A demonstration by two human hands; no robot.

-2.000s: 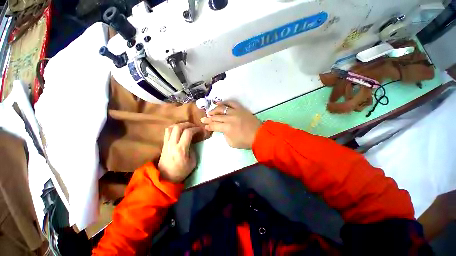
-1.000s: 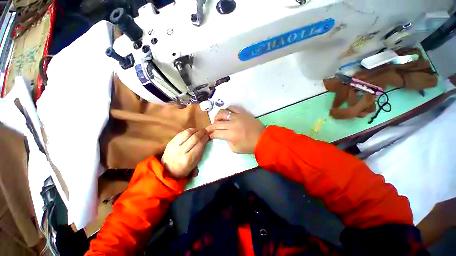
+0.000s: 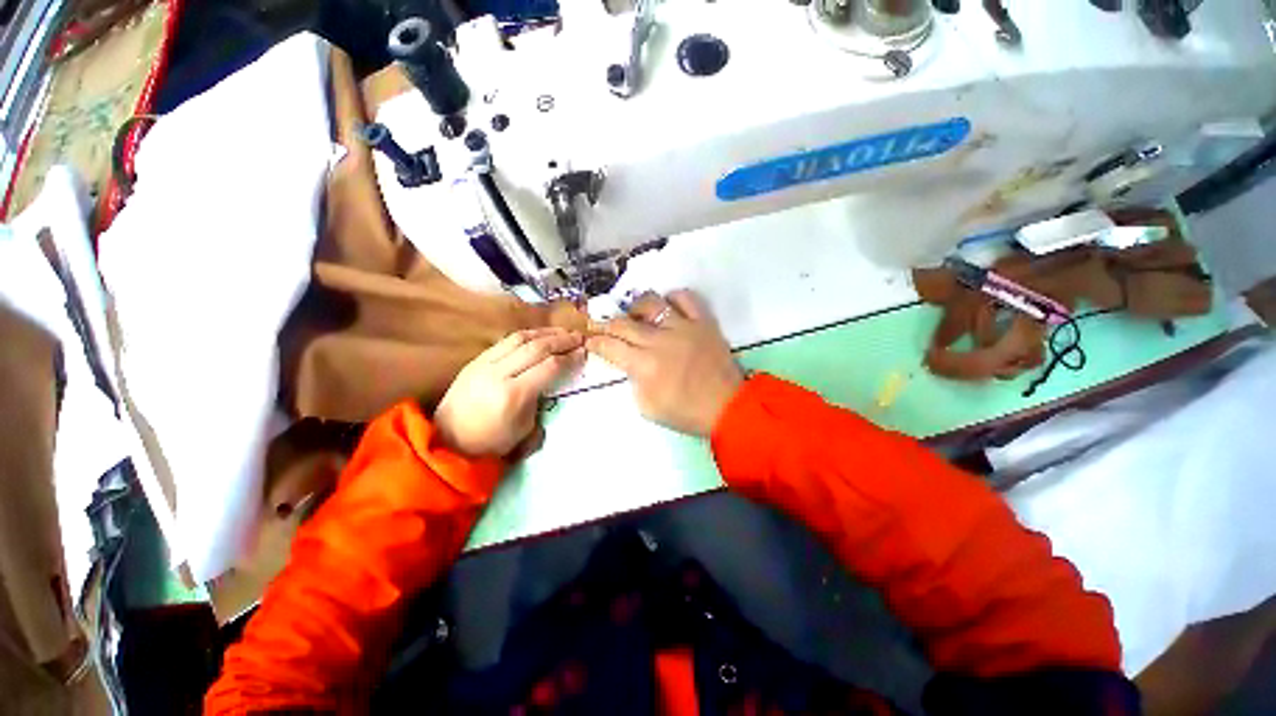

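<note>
A tan-brown bag panel (image 3: 406,329) lies left of and under the sewing machine head, creased, its right edge at the presser foot (image 3: 571,297). My left hand (image 3: 497,392) pinches the panel's edge with bent fingers just in front of the presser foot. My right hand (image 3: 675,364), with a ring, has its fingertips at the same edge, touching my left fingertips. The needle is too small to make out. A large white sheet (image 3: 224,238) lies along the panel's left side.
The white machine arm (image 3: 826,105) with a blue label spans the top. Pinkish thread snips (image 3: 1024,297) with a black cord (image 3: 1061,357) lie on brown scraps (image 3: 1161,273) at the right. White sheets (image 3: 1133,490) hang low right. A red-edged board (image 3: 84,105) stands upper left.
The view has shifted, so the machine sits further right and lower. My hands remain at the panel's edge by the presser foot, and the panel is more bunched.
</note>
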